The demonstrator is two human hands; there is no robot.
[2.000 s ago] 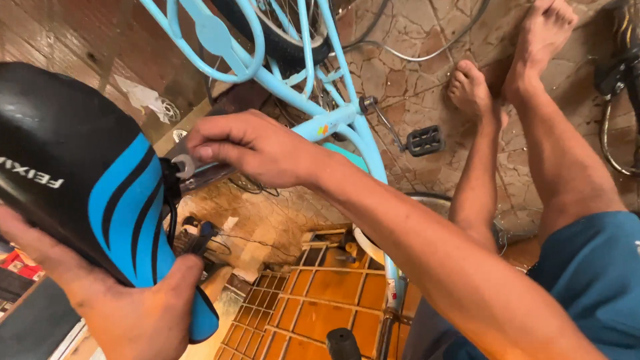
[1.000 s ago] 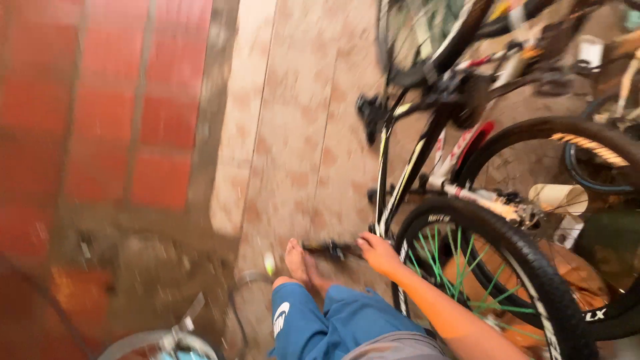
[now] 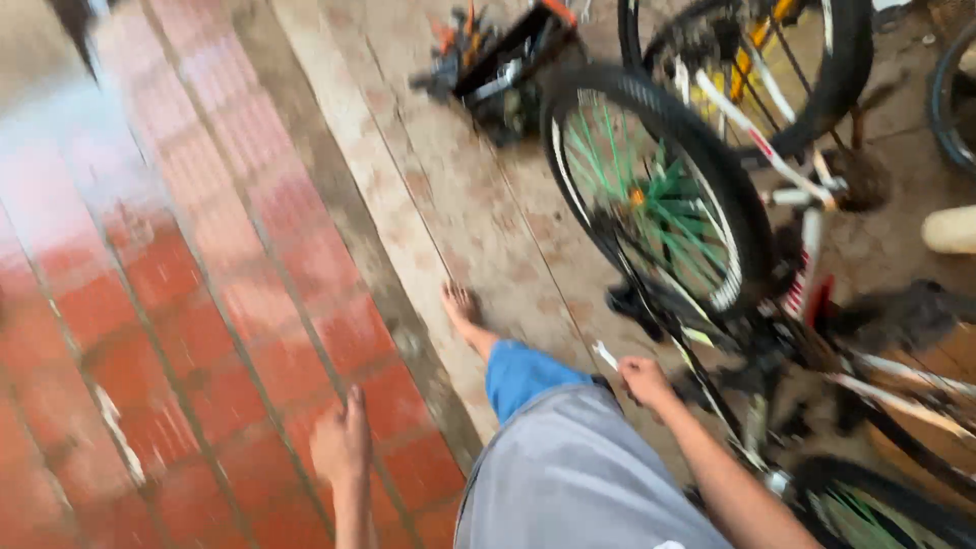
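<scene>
My right hand (image 3: 646, 381) is closed around a small metal wrench (image 3: 605, 354), whose open jaw end sticks out past the fingers. Close beside this hand is the black frame of a bicycle with green-spoked wheels (image 3: 648, 194). Over the red tiles (image 3: 252, 381) hangs my left hand (image 3: 343, 438), blurred, with the thumb raised; no object shows in it, and how far its fingers are curled is hard to tell.
A dark open toolbox (image 3: 507, 72) with several tools lies on the floor at the top. Further right stand more bicycles, one with a white and red frame (image 3: 762, 145). A tiled walkway runs along the left, beside a paler paved strip (image 3: 457, 221).
The view has swung away from the light blue bicycle and the black and blue saddle my left hand was on two seconds ago. The toolbox has come into view.
</scene>
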